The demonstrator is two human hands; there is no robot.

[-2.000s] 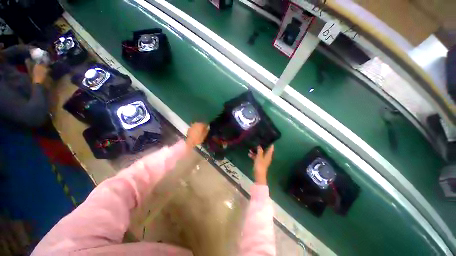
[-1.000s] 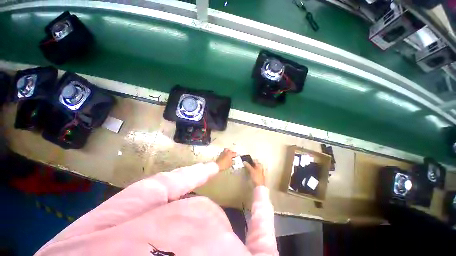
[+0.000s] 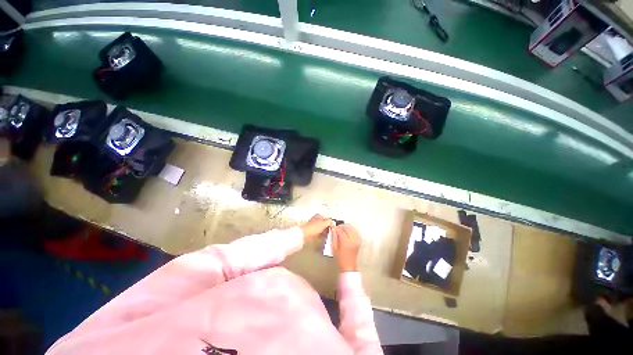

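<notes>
My left hand point(image 3: 316, 227) and my right hand point(image 3: 346, 244) meet over the bench, fingertips together on a small black pad point(image 3: 339, 222) with a white backing piece point(image 3: 328, 243). The fingers hide most of the pad. An open speaker housing point(image 3: 298, 158) lies just beyond my hands at the belt edge, its silver driver point(image 3: 266, 152) facing up and its smaller half with red wires toward me. Neither hand touches the housing.
An open carton point(image 3: 402, 258) of black and white pieces stands right of my hands, dark strips point(image 3: 472, 231) beside it. More housings point(image 3: 125, 136) lie at left, with a white-pink card point(image 3: 171, 174). Others ride the green belt point(image 3: 333, 97). Another person's hand point(image 3: 614, 310) is at far right.
My hands have closed together over the pad, my right hand shifting left. The white piece now hangs below the fingertips. The view has shifted slightly, and the belt housings appear further right.
</notes>
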